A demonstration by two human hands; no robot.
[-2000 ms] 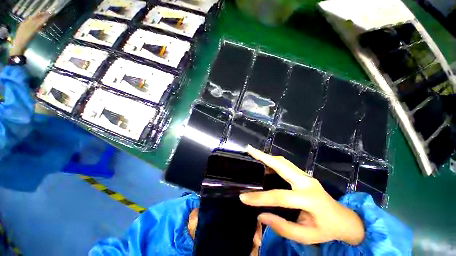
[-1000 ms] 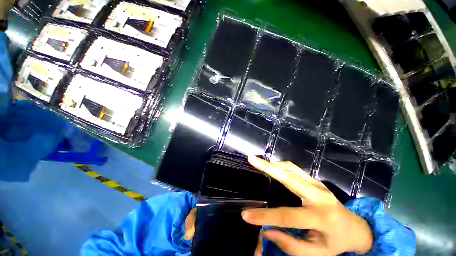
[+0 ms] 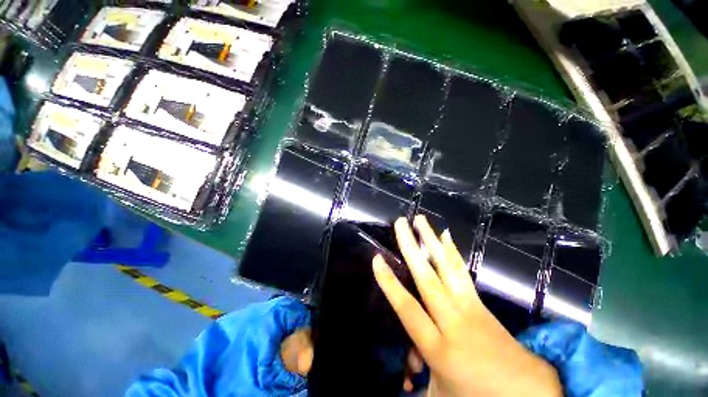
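A stack of phone screens, glossy black face up, is held low in front of me over the near edge of a blister tray. My left hand grips the stack from below and the side; most of it is hidden under the screens. My right hand lies over the stack's upper right part with its fingers stretched out and slightly spread. I cannot tell whether it grips a screen. The clear blister tray behind holds black screens in two rows, with a bright band of glare across the near row.
At left, a tray of white-backed screens with dark and orange flex cables stands on the green bench. At right, a pale slab holds another tray of black screens. Another person's blue smock shows at the left edge.
My right hand has moved from the stack's side to lie over its top, fingers pointing away. The stacked screen edges seen earlier at the far end no longer show. The other person's hand has left view.
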